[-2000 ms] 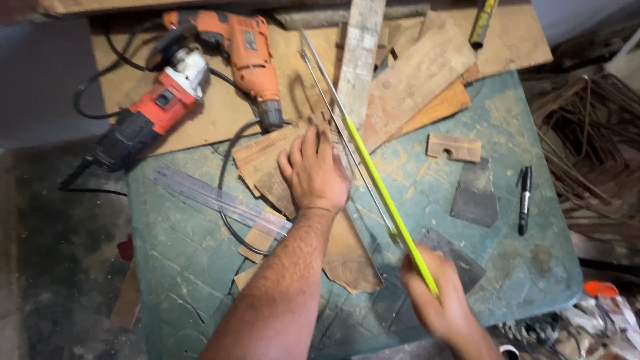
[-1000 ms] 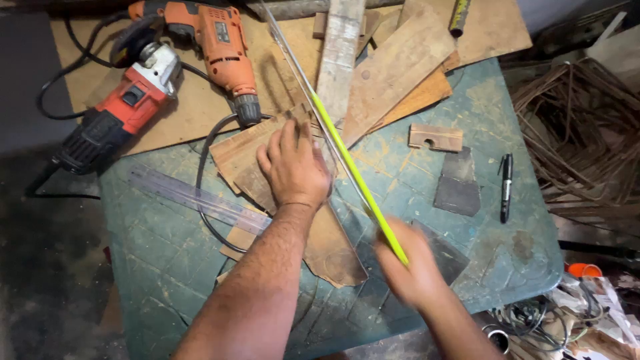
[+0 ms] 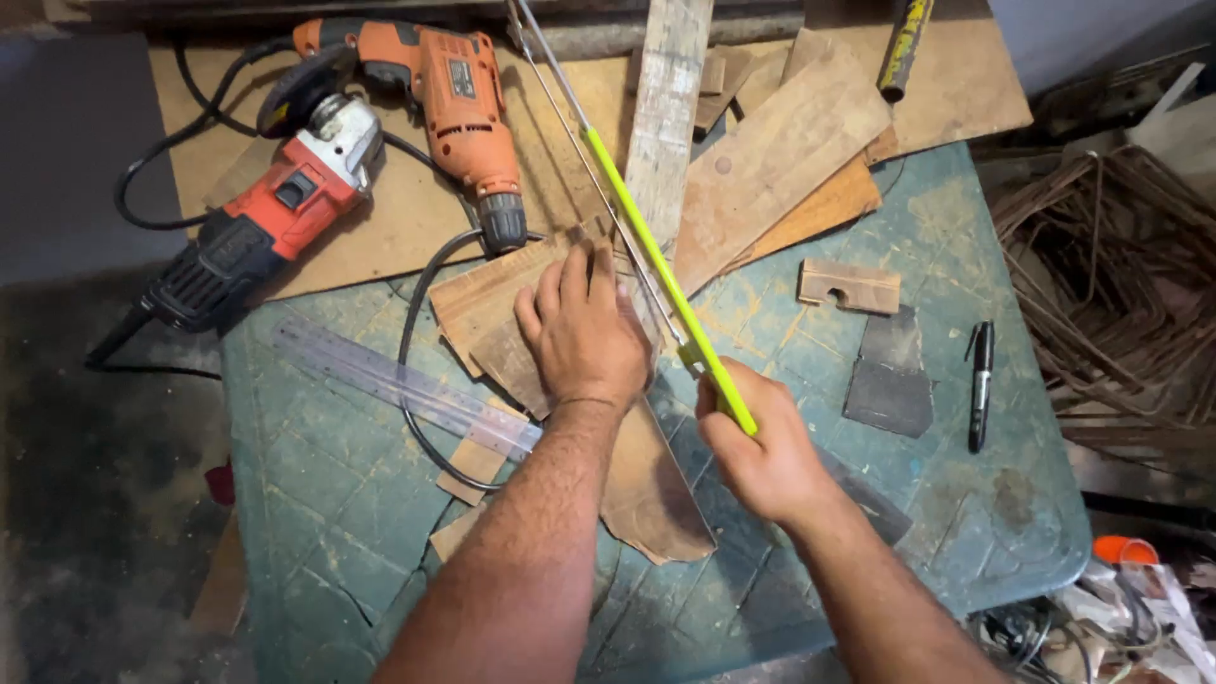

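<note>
My right hand point(image 3: 765, 442) is closed around the handle end of a hacksaw point(image 3: 655, 252) with a bright yellow-green frame grip. The saw slants up and left, its thin blade on the left side, beside my left hand point(image 3: 591, 328). That left hand presses down on a wooden piece point(image 3: 513, 351), fingers pointing away from me; the fingertips lie close to the blade. Under the hand a longer brown wooden strip point(image 3: 655, 484) with a ragged near end runs toward me. Where the blade meets the wood is partly hidden by the fingers and the saw frame.
On the green table point(image 3: 313, 532) lie a clear plastic ruler point(image 3: 408, 385), a notched wooden block point(image 3: 848, 287), dark sandpaper point(image 3: 891, 375) and a black marker point(image 3: 981, 385). An angle grinder point(image 3: 275, 209) and an orange drill point(image 3: 465, 114) rest at back left, their cords looping nearby. Boards point(image 3: 788, 161) lie behind.
The hacksaw and my right hand have shifted along the saw's length between frames, while my left hand has stayed on the wood. The view has moved slightly.
</note>
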